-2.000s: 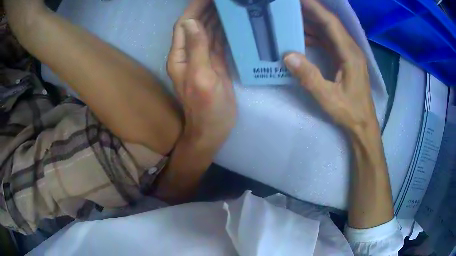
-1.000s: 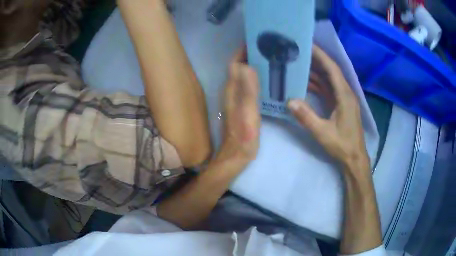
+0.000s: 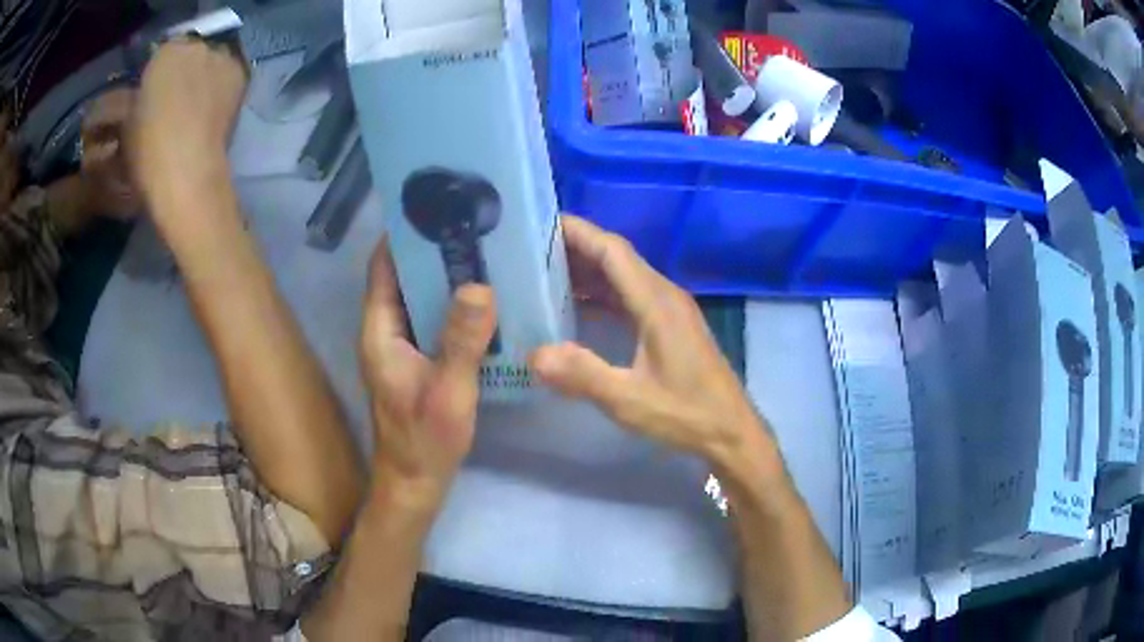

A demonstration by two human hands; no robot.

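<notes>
A light blue carton [image 3: 439, 138] with a dark fan picture stands upright in front of me, its top end open and showing white inside. My left hand [image 3: 427, 389] grips the carton's lower left side, with the thumb over the front below the fan picture. My right hand [image 3: 640, 339] is at the lower right side, its thumb at the bottom front corner and its fingers partly hidden behind the carton. The carton's contents cannot be seen.
A blue bin [image 3: 753, 213] at upper right holds white round parts and red and white packets. Cartons [image 3: 1066, 389] and overlapping flat blanks [image 3: 878, 439] stand at right. Dark grey tubes [image 3: 333, 176] lie left of the carton. A person's plaid sleeve [image 3: 151, 514] and bare forearm reach in at left.
The view has shifted right, so the cartons and more of the bin show. The carton appears further left, its open top now visible. My left hand's thumb now lies over its front.
</notes>
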